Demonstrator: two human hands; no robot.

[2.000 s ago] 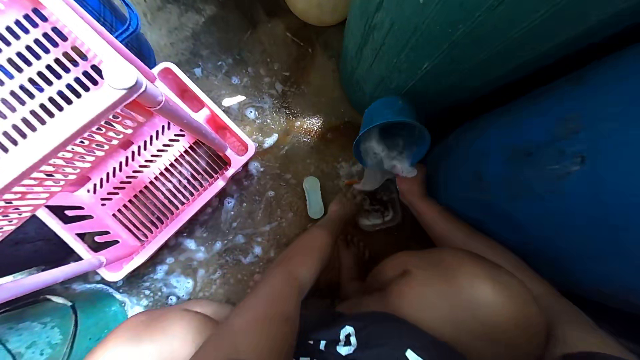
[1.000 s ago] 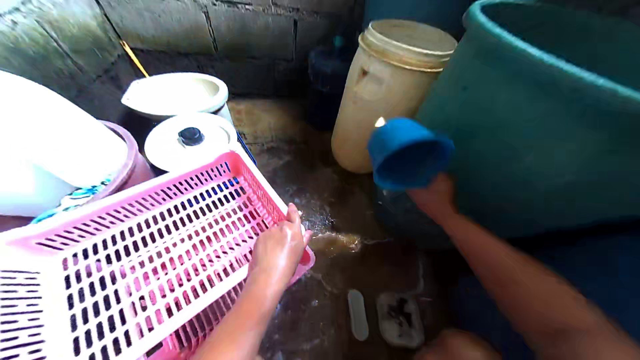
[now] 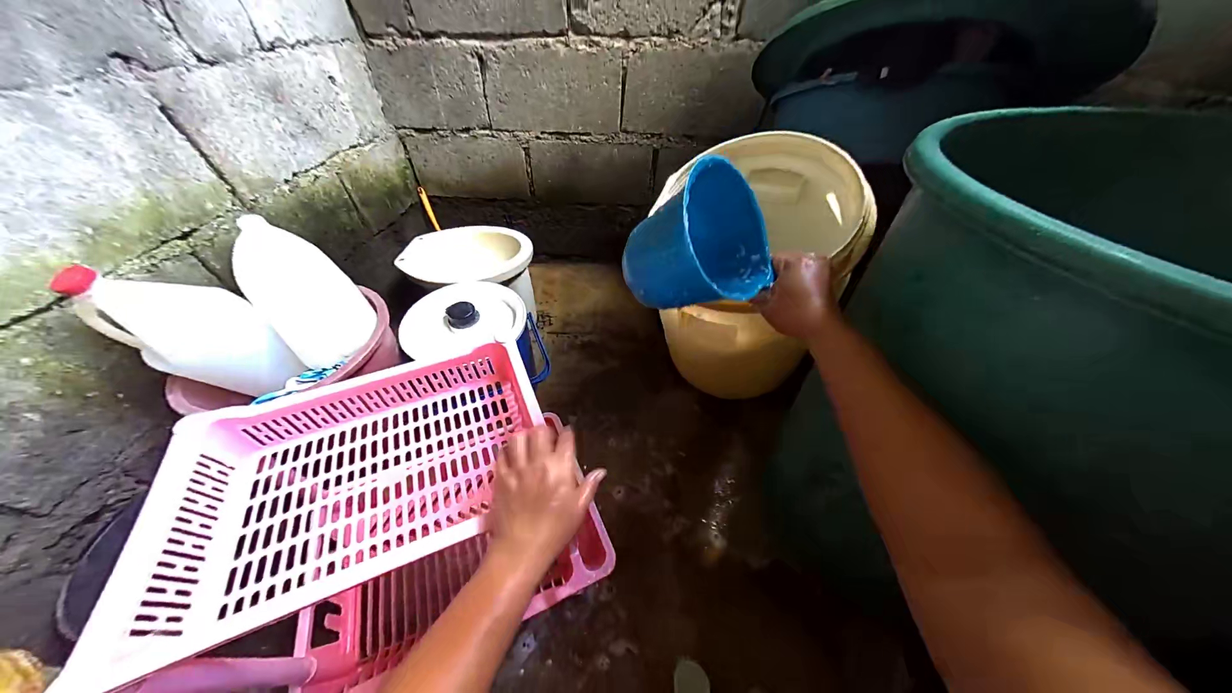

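At the right of centre, my right hand [image 3: 801, 296] grips the handle of a blue plastic dipper [image 3: 664, 252], which is tilted over a cream plastic drum [image 3: 736, 351], its mouth toward my hand. A little water shows inside the dipper's lip. My left hand [image 3: 541, 481] rests on the near right rim of a pink plastic rack's upper basket [image 3: 366, 472], fingers over the slotted side; whether it grips the rim is hard to tell. The rack's lower pink tier [image 3: 582, 568] shows beneath the basket.
A large green tub [image 3: 972, 385] stands on the right. Behind the rack are a white-lidded pail [image 3: 462, 332], a cream bucket [image 3: 510, 252] and white jugs [image 3: 207, 332] in a pink basin. A concrete block wall [image 3: 568, 87] closes the back; the floor is wet.
My right hand has raised the dipper from low by my feet to the drum's height. My left hand, earlier down by the feet, is on the rack's basket. The view has swung up toward the wall.
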